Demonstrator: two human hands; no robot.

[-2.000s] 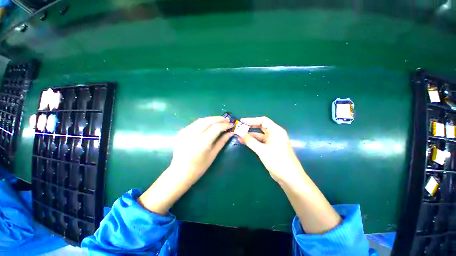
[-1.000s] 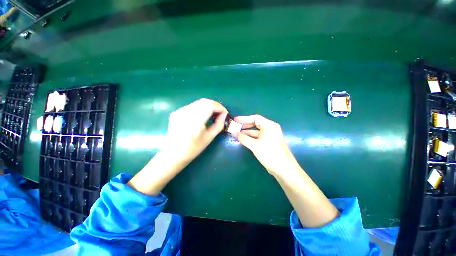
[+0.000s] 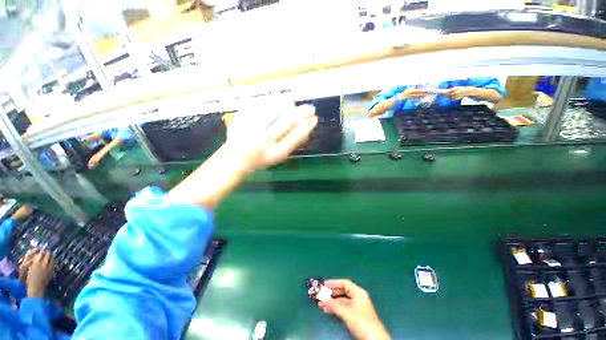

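My right hand (image 3: 355, 307) is low in the middle of the view and pinches a small black housing (image 3: 314, 287) with a white module (image 3: 324, 293) at its right side. My left hand (image 3: 272, 136) is raised at upper left centre, over the far side of the line, its fingers stretched out to the right. It is blurred and washed out by the bright rail behind it, and I see nothing held in it. A blue-edged unit (image 3: 426, 279) with a white and orange centre lies on the green surface right of my right hand.
A black tray (image 3: 506, 279) with white-and-orange parts is at right. A black tray (image 3: 211, 265) is partly hidden by my left sleeve. A small pale piece (image 3: 260, 330) lies at the bottom edge. Small dark units (image 3: 395, 156) line the far strip. Other people's hands work at left and beyond.
The view has tilted up to show the far side. My left hand has left the housing and risen up and away. My right hand still holds the housing and module.
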